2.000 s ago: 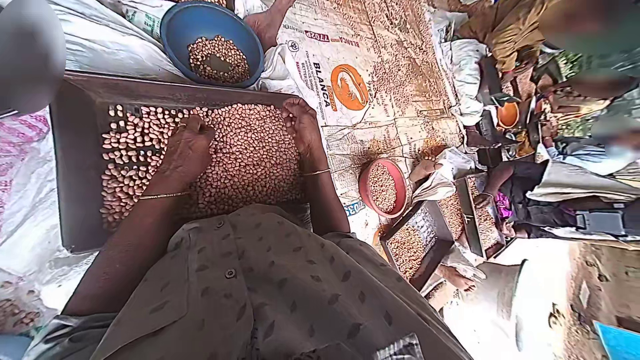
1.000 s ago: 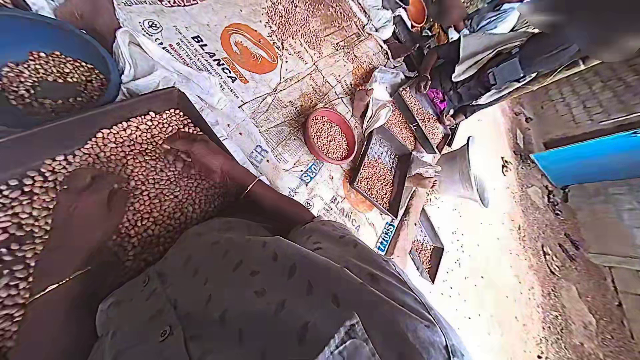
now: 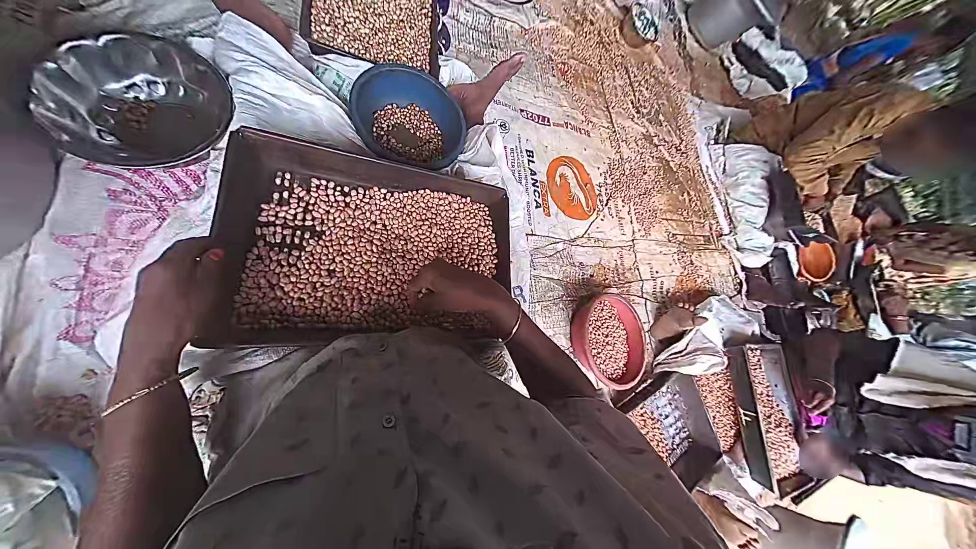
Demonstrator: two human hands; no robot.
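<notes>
A dark rectangular tray point(image 3: 351, 171) lies before my body, covered with pinkish-brown nuts or beans point(image 3: 366, 252), thinner toward its upper left. My left hand point(image 3: 183, 282) is at the tray's left edge, fingers bent at the rim; whether it grips the rim cannot be told. Down among the nuts in the lower right part of the tray is my right hand point(image 3: 450, 293), fingers curled; whether it holds any is hidden. A blue bowl point(image 3: 366, 91) with more of them stands just behind the tray.
A shiny dark basin point(image 3: 57, 99) stands at upper left, another filled tray point(image 3: 305, 27) at the top. Printed sacks point(image 3: 564, 252) cover the ground to the right. Beyond are a red bowl point(image 3: 578, 335), more trays point(image 3: 751, 427) and other people seated, one person's foot point(image 3: 496, 84) beside the blue bowl.
My left hand was over the nuts in both earlier frames and is now at the tray's left edge. My right hand remains at the tray. The view has swung back left since one second ago.
</notes>
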